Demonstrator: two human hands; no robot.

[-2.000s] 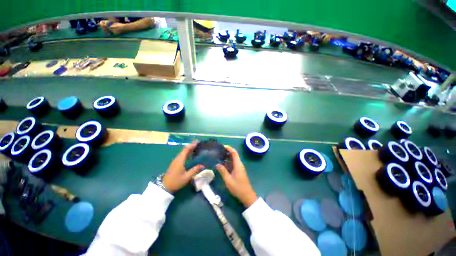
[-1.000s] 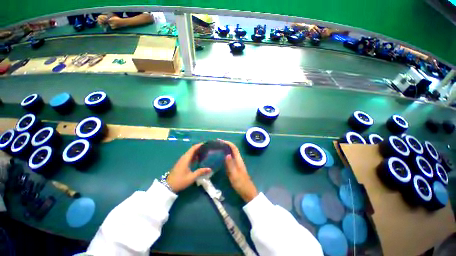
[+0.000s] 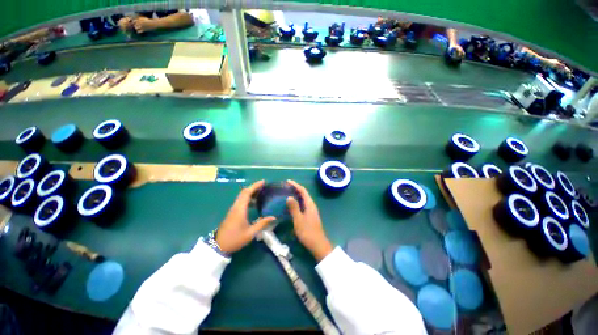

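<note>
My left hand (image 3: 241, 222) and my right hand (image 3: 309, 222) hold a dark round unit (image 3: 275, 199) between them over the green bench. Its upward face looks dark with a bluish patch, and no white ring shows. My thumbs rest on its near side. A mallet (image 3: 296, 281) with a pale wrapped handle lies below the unit, pointing to the lower right. Its head is mostly hidden by my left hand and the unit. One white-ringed unit (image 3: 334, 175) stands just beyond my right hand, and another (image 3: 407, 195) is further right.
Grouped ringed units stand at left and on a cardboard sheet (image 3: 518, 288) at right. Blue and grey discs (image 3: 436, 305) lie right of my sleeve. A blue disc (image 3: 105, 281), a brownish tool (image 3: 84, 250) and black parts (image 3: 40, 258) lie at left. More units stand on the far belt (image 3: 269, 131).
The units on the far belt have shifted left. The held unit has tilted slightly between my hands. Across the line, an arm now reaches in at upper right.
</note>
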